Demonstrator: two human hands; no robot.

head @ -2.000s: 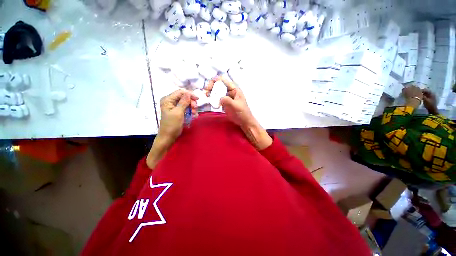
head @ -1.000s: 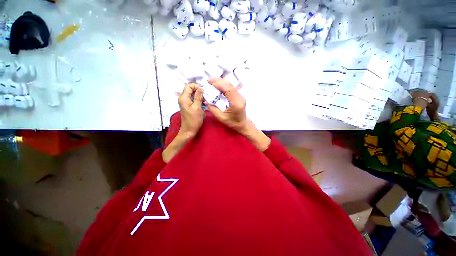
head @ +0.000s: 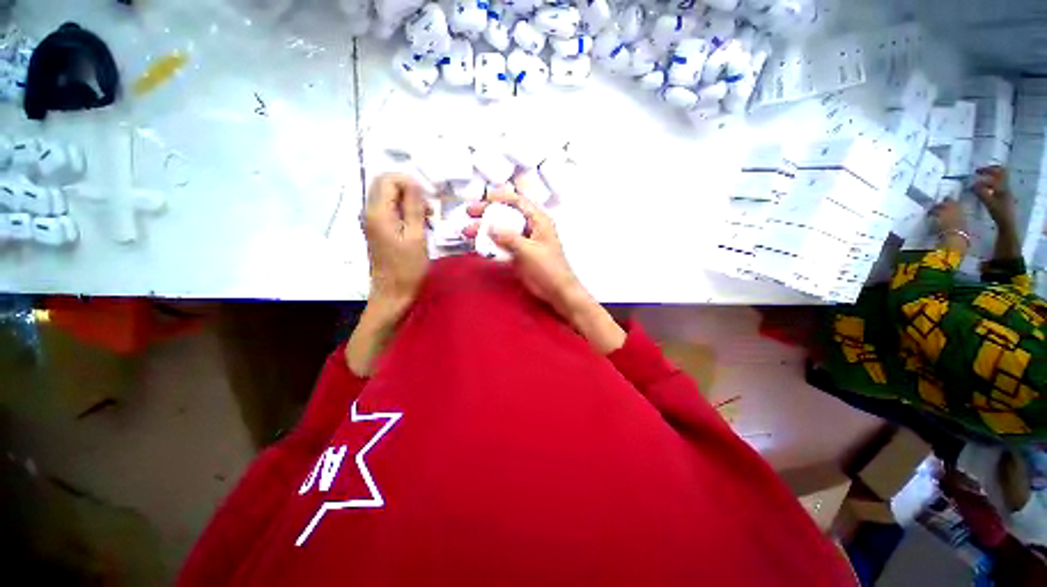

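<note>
A small rounded white unit (head: 498,229) is held in the fingers of my right hand (head: 536,245) near the table's front edge. My left hand (head: 396,235) is just to its left, fingers bent and apart from the unit; whether it holds anything small is not clear. Several loose white units (head: 494,164) lie just beyond my hands, washed out by glare. A larger heap of white units with blue bands (head: 522,40) lies further back.
Stacked white cartons (head: 792,218) stand at the right, beside a worker in green and yellow (head: 959,333). At the left are a black curved object (head: 71,71), a yellow strip (head: 160,73), white units in rows (head: 35,193) and a flat white cross-shaped piece (head: 122,197).
My left hand has moved left, away from my right hand. The white unit now shows plainly in my right fingers. The neighbouring worker's hands have moved apart among the cartons.
</note>
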